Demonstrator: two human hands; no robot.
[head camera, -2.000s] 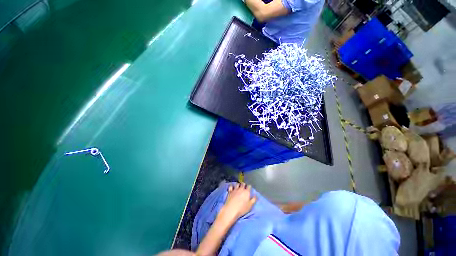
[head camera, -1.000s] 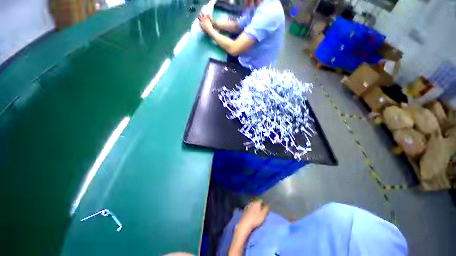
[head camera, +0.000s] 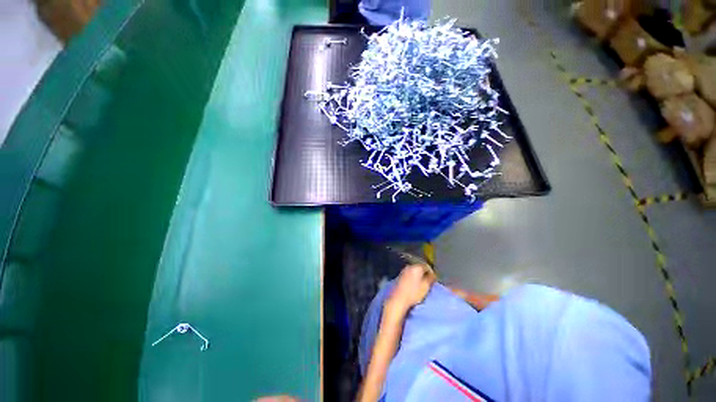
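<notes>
A thin silvery torsion spring (head camera: 183, 328) with two bent legs and a small coil lies alone on the green ledge. My left hand (head camera: 414, 284), which looks to be the left by its forearm, rests on the light-blue cloth at my lap. Its fingers are blurred and partly hidden; a thin pale line shows above it. My right hand cannot be made out; only a strip of skin shows beside the shirt. A large tangled spring pile (head camera: 424, 94) sits in the black plastic tray (head camera: 314, 165). A few stray springs lie at the tray's left side.
The green ledge (head camera: 235, 259) runs along the dark green conveyor belt (head camera: 94, 259). A blue crate (head camera: 400, 222) is under the tray. Brown sacks (head camera: 679, 86) lie beyond the aisle's yellow-black floor tape (head camera: 620, 169). Part of a person's light-blue clothing (head camera: 392, 9) shows behind the tray.
The view has turned, so the ledge and tray stand straighter and the neighbouring worker has mostly left the picture. The lone spring remains on the ledge, and my visible hand stays at my lap.
</notes>
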